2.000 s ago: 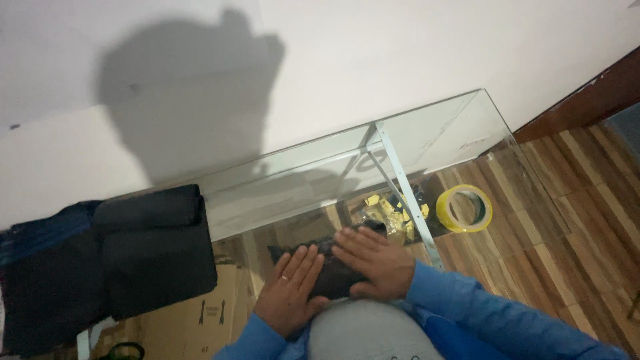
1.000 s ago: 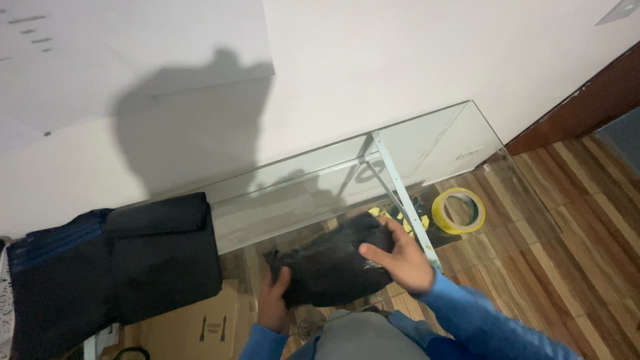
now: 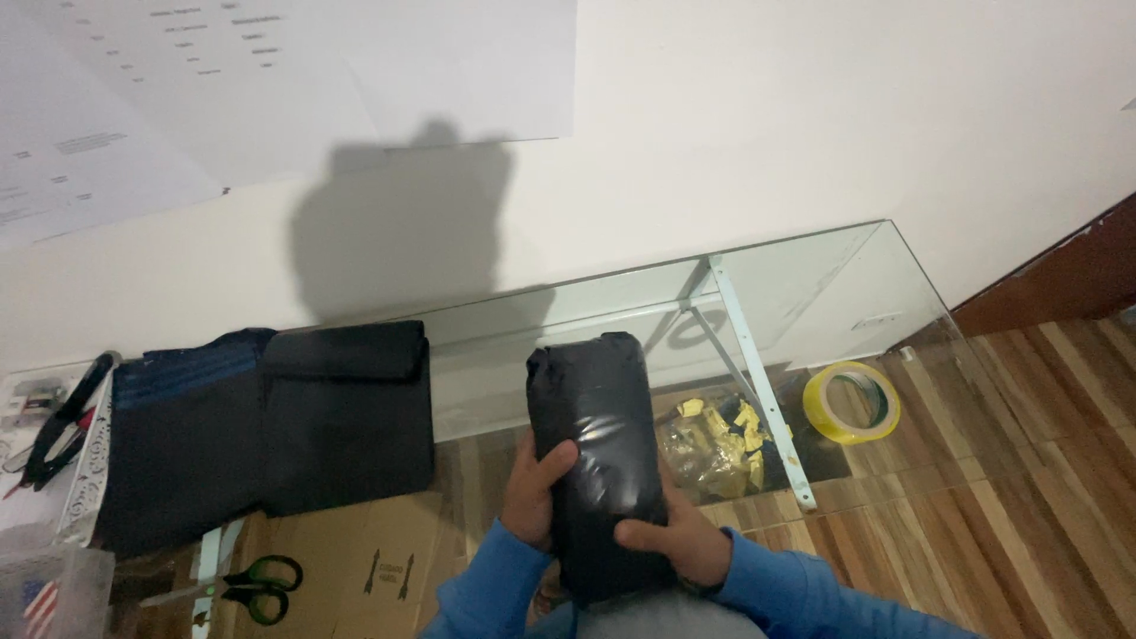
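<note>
A black plastic-wrapped package (image 3: 608,461), shiny and oblong, stands lengthwise between my hands over the near edge of the glass shelf (image 3: 497,355). My left hand (image 3: 535,486) grips its left side, thumb on the front face. On the lower right side my right hand (image 3: 683,532) holds it, thumb also on the front. The fingers behind the package are hidden. Right of it lie a clear plastic bag (image 3: 710,453) and torn yellow tape pieces (image 3: 750,426). A roll of yellow tape (image 3: 852,402) lies farther right on the glass.
Folded dark cloth or bags (image 3: 346,435) lie at the left, beside a white basket (image 3: 87,479) with tools. Black-handled scissors (image 3: 262,590) are near a cardboard box (image 3: 355,559). A metal bracket (image 3: 763,382) supports the glass. Printed papers (image 3: 426,71) hang on the wall.
Two seconds ago both hands pressed flat on the black package; now they grip its sides. The package has been lifted and turned from lying crosswise to lengthwise.
</note>
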